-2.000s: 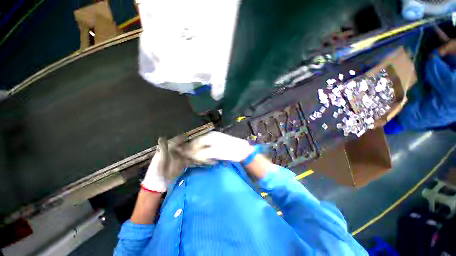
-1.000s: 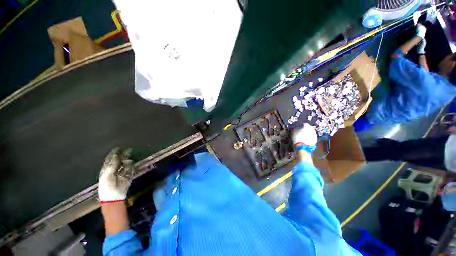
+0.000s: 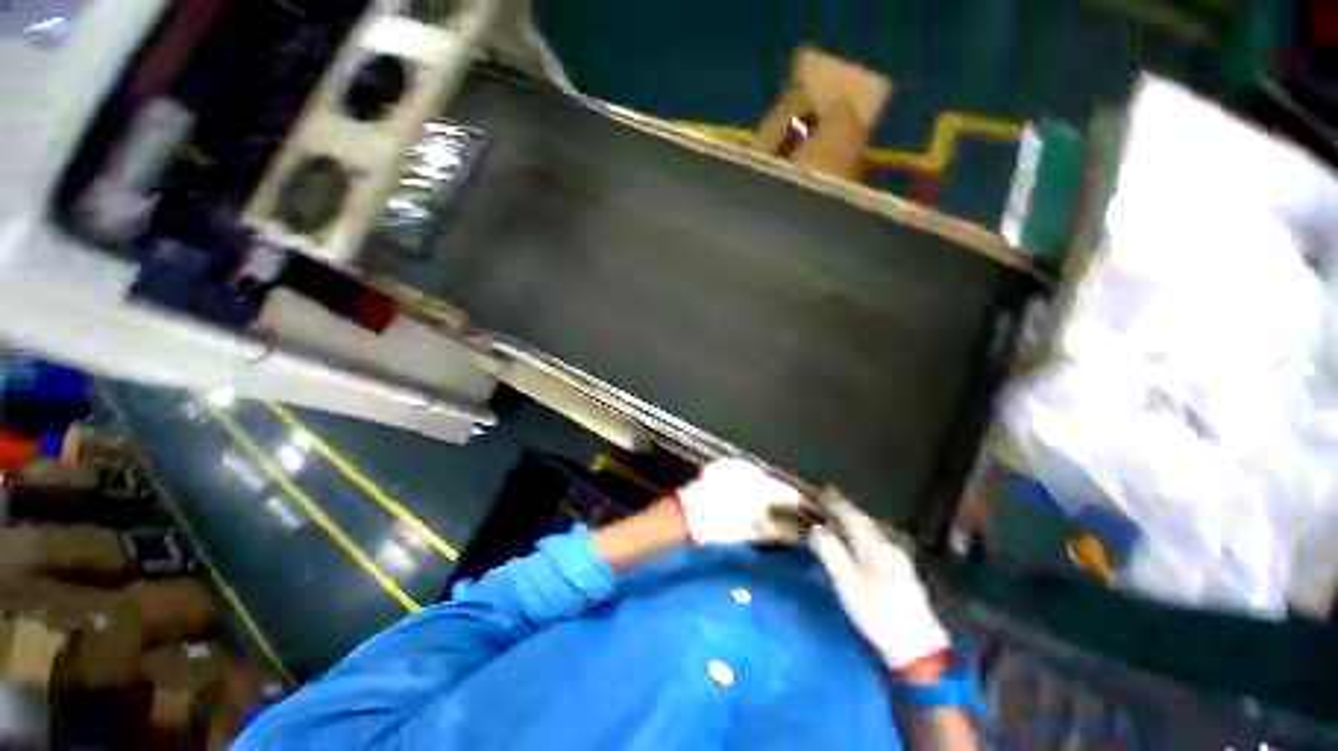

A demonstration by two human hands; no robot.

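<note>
My left hand, in a white glove with a red cuff edge, is at the conveyor rail close to my body. My right hand, gloved with a blue wrist band, meets it just to the right. The fingertips are close together. A small dark patch shows between them; blur hides whether it is a held thing. A pallet with bright, shiny parts lies on the conveyor belt at its far left end, beside the machine's round fans.
The pale conveyor rail runs along my side of the belt. The white machine with fans stands at the left. A box under white plastic bags is at the right. An open carton stands beyond the belt. Brown boxes are at lower left.
The view has swung left, bringing the machine and a pallet into sight; the side bench heap is out of view. My right hand has left the bench pallet and come beside my left hand.
</note>
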